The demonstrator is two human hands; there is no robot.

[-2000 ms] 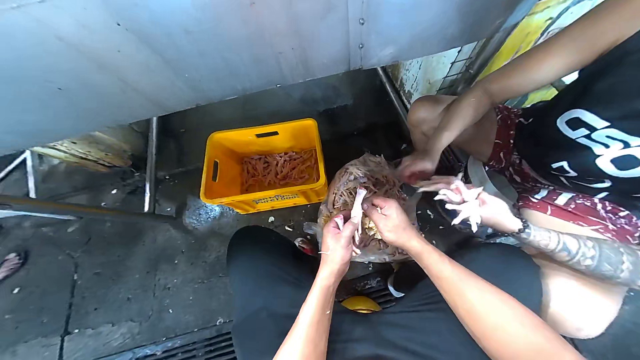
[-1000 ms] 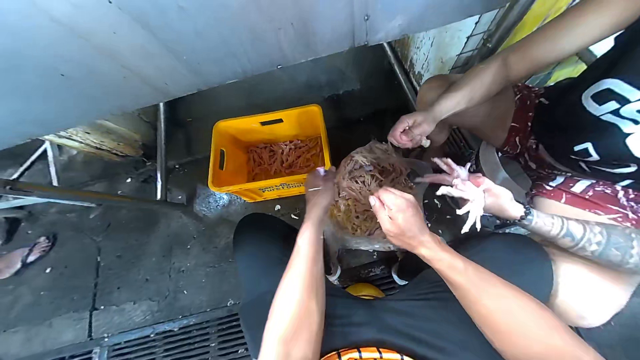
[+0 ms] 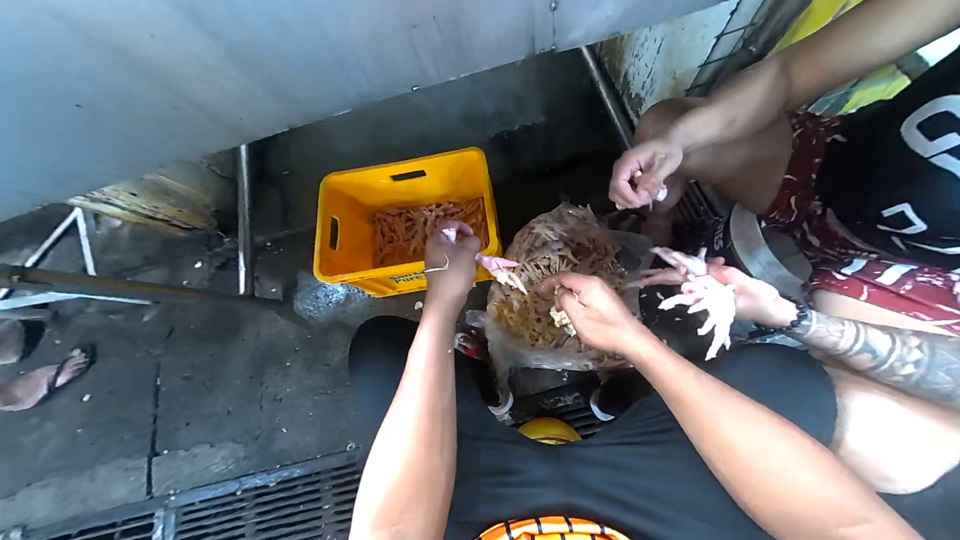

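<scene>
My left hand (image 3: 452,262) is closed on a pale chicken foot (image 3: 502,268), whose toes stick out to the right, between the yellow crate and the plastic bag. Over the middle of the clear plastic bag (image 3: 517,352) of chicken feet (image 3: 562,247) is my right hand (image 3: 589,307), its fingers pinched on a small yellowish scrap (image 3: 561,319). The yellow plastic crate (image 3: 405,166) holds many chicken feet (image 3: 420,225), orange-pink, and stands left of the bag.
A person at the right holds several chicken feet (image 3: 705,292) in one hand, the other hand (image 3: 646,174) raised. A metal pot (image 3: 757,247) stands by them. A metal sheet (image 3: 262,67) hangs above; a metal leg (image 3: 244,217) stands left. Someone's foot (image 3: 52,379) is on the floor.
Two seconds ago both my hands met on one foot over the bag; now they are apart, the left nearer the crate. The other person's upper hand has lifted away from the chicken feet.
</scene>
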